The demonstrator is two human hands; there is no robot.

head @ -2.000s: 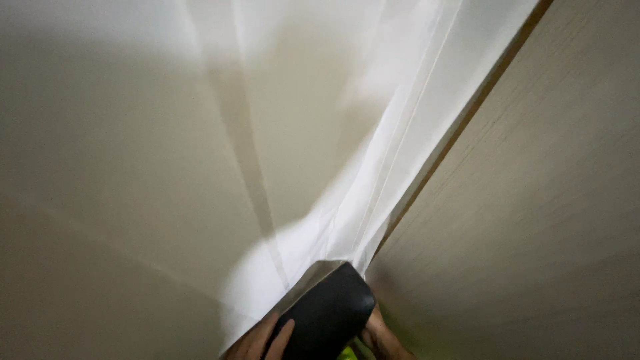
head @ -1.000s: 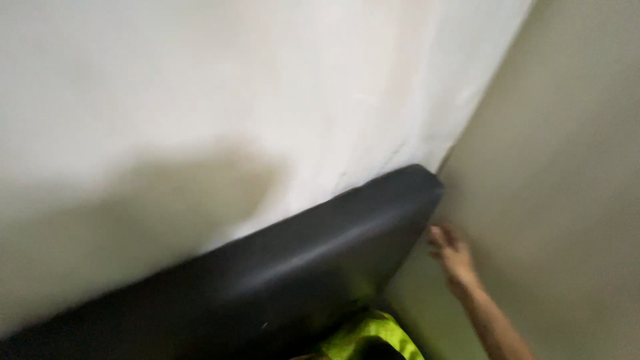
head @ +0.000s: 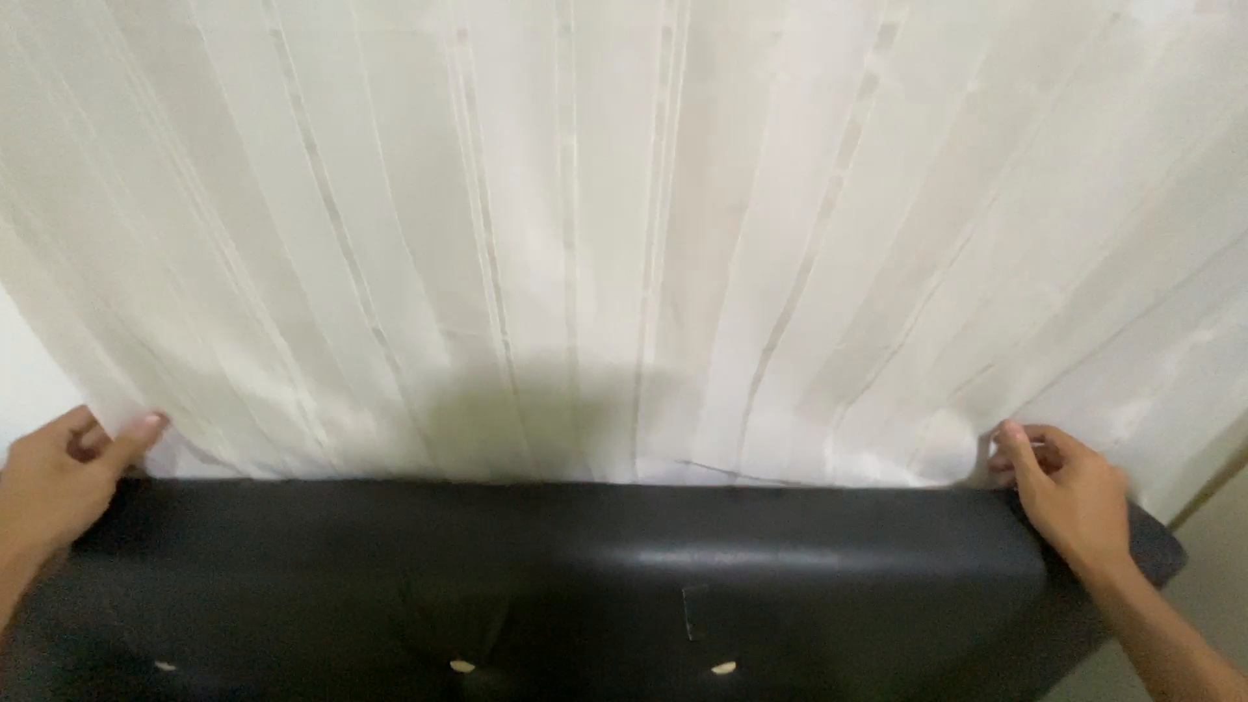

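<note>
A large pale striped sheet (head: 604, 244), perhaps wallpaper or fabric, spreads above the top edge of a black padded panel (head: 585, 565), which looks like a headboard. At the left, my left hand (head: 73, 478) pinches the sheet's lower corner between thumb and fingers. Over on the right, my right hand (head: 1063, 487) has its thumb and fingertips closed on the sheet's lower part, just above the panel's edge. The sheet's bottom edge meets the panel or goes behind it; which one cannot be told.
A bare white surface (head: 24, 361) shows beyond the sheet at the left. A beige panel or wall (head: 1219, 565) stands at the lower right. Small pale marks (head: 723, 668) and a strip of clear tape (head: 692, 612) lie on the black surface.
Both hands now grip the striped sheet on either side; a second ago only one hand showed, at the panel's right end. The view has shifted to face the panel squarely.
</note>
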